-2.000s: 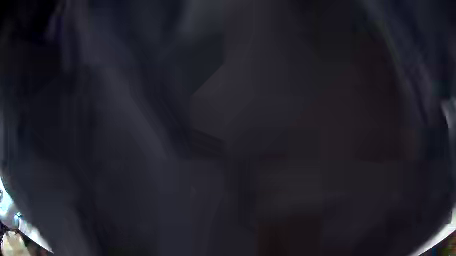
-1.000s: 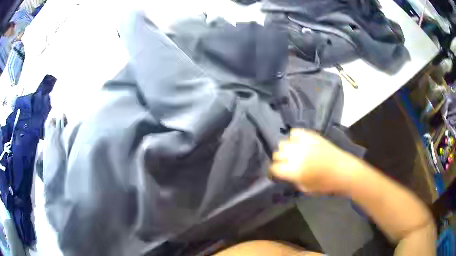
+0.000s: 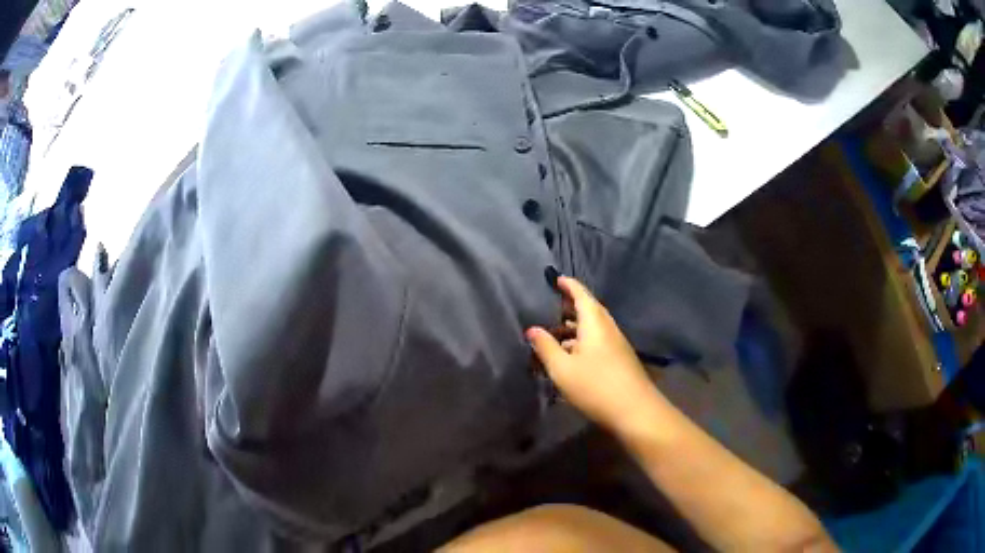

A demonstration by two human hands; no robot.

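A grey jacket (image 3: 432, 205) lies spread over the table and its near edge, front side up. A dark pocket slit (image 3: 427, 145) shows on its front panel. Dark round buttons (image 3: 530, 211) run down its placket. My right hand (image 3: 589, 351) reaches in from the lower right. Its index fingertip is at a button on the placket, its thumb lies apart on the cloth, and the other fingers are partly hidden. My left hand is not in view. A skin-coloured shape is cut off by the bottom edge; I cannot tell which body part it is.
A small yellow-green tool (image 3: 700, 108) lies on the white table (image 3: 756, 140) at the upper right. More grey garments (image 3: 702, 43) lie at the far side. A navy garment (image 3: 41, 313) lies at the left. Shelving with coloured spools (image 3: 956, 286) stands at the right.
The jacket was bunched and blurred and now lies flatter, with pocket and buttons showing. My right hand has moved left and its closed fingers have parted. The dark fabric filling the oldest frame is gone.
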